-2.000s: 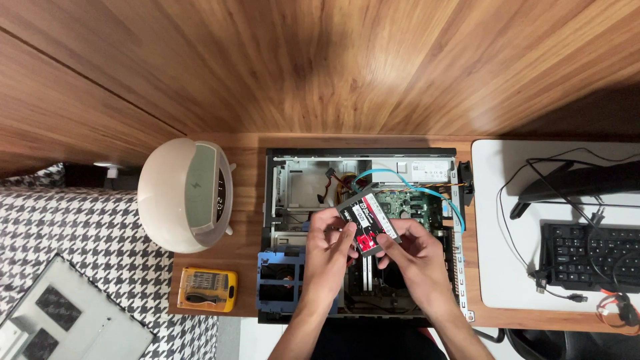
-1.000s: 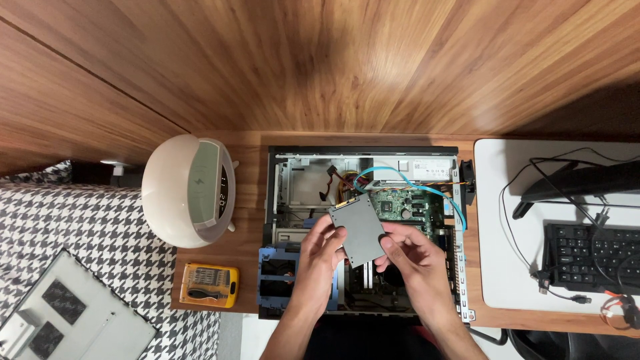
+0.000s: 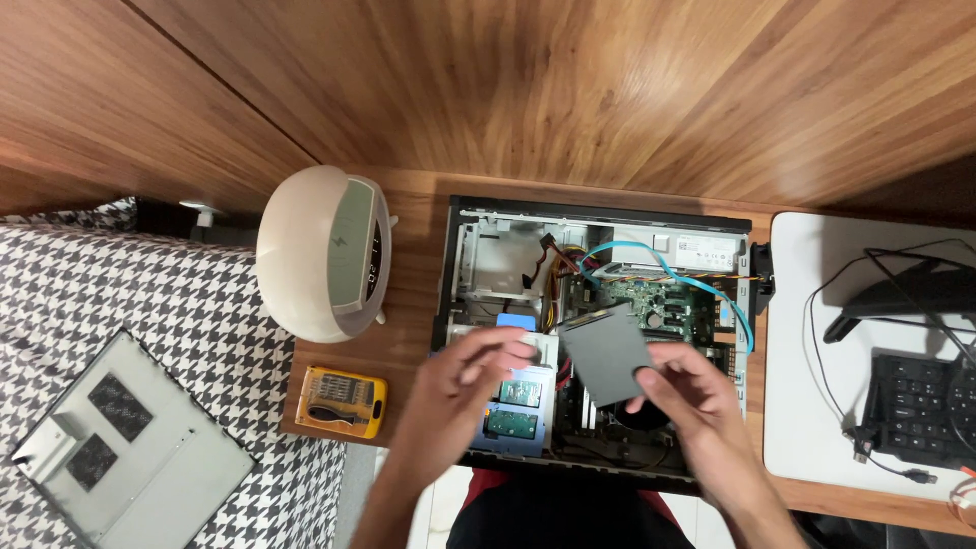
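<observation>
My right hand (image 3: 690, 396) holds a grey 2.5-inch solid-state drive (image 3: 606, 354) by its right edge, thumb on the plain face, gold contacts at the upper edge. The drive is over an open desktop computer case (image 3: 602, 212) that lies on its side. My left hand (image 3: 465, 381) holds nothing; its fingers are apart, above the blue drive cage (image 3: 537, 438) with green circuit boards in it. Behind the drive lie the motherboard (image 3: 686, 305), a light-blue SATA cable (image 3: 675, 274) arching over it, and a black power connector (image 3: 547, 242) on a loose lead.
Left of the case are a white digital clock lamp (image 3: 305, 259) and a yellow screwdriver bit set (image 3: 341, 402). A metal side panel (image 3: 133, 457) lies on houndstooth fabric (image 3: 198, 305). At right, a black keyboard (image 3: 915, 404), a monitor stand (image 3: 900, 293) and cables rest on a white surface (image 3: 793, 366).
The drive's labelled face showed at first; its plain grey face shows now. Both hands held it earlier; my left hand has let go and moved left, leaving it in my right.
</observation>
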